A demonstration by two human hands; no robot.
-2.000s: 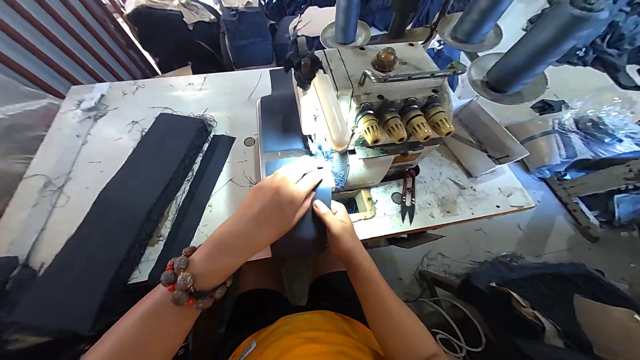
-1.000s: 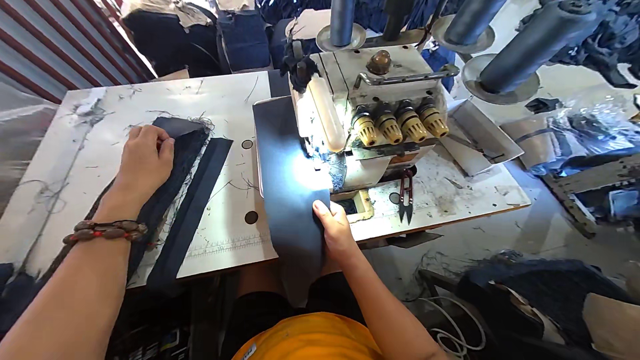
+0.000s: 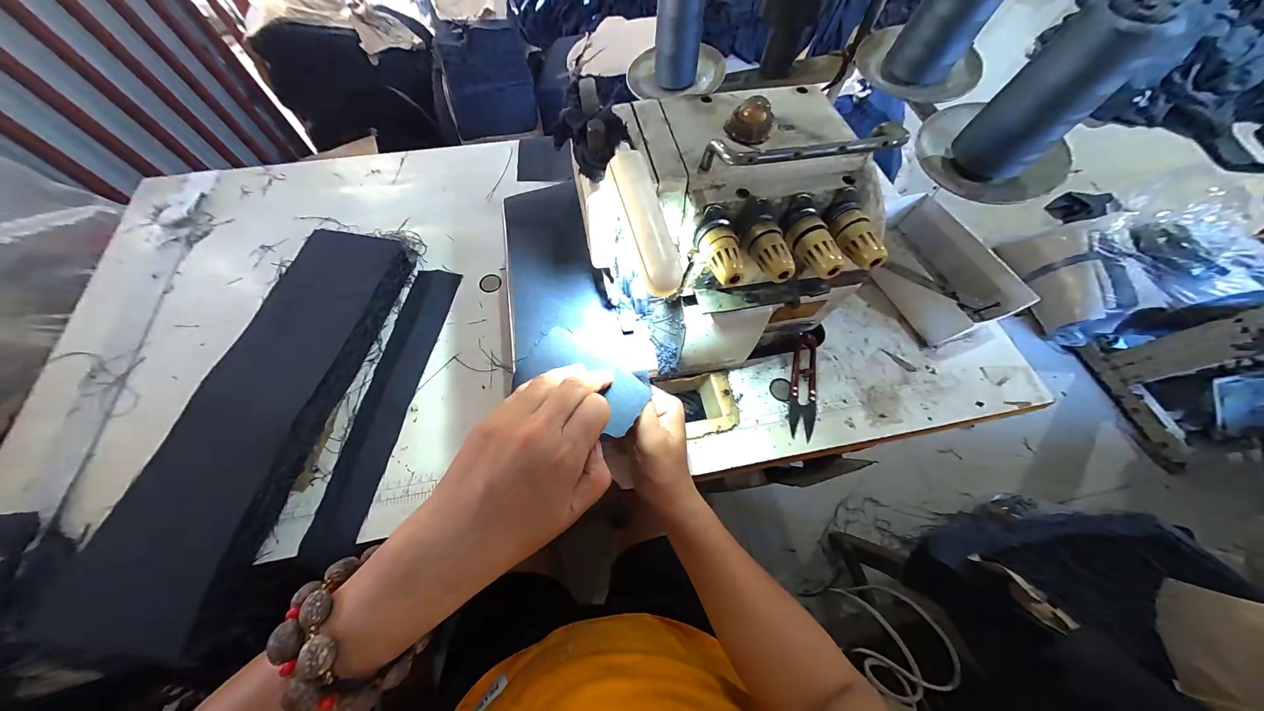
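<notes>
My left hand [image 3: 538, 454] and my right hand [image 3: 660, 444] meet in front of an overlock sewing machine [image 3: 741, 158], pinching the near end of a dark fabric panel [image 3: 553, 257]. A lit, lighter-looking bit of that cloth shows between my fingers. The panel runs back along the left side of the machine, and the lamp glares beside the needle area. To the left lie a stack of dark fabric panels [image 3: 267, 385] with frayed edges and a narrow dark strip [image 3: 395, 395]. Thread snips [image 3: 804, 385] rest to the right of the machine's base.
Thread cones [image 3: 1017, 94] stand above the machine. An open white box [image 3: 948, 267] lies at the table's right end. Loose threads litter the white table [image 3: 474, 227]. Dark cloth [image 3: 1076, 592] is heaped at lower right, near a white cable [image 3: 908, 642].
My left hand has moved from the fabric stack on the left to the panel at the machine. My right hand stays by the panel, whose near end is now gathered between both hands.
</notes>
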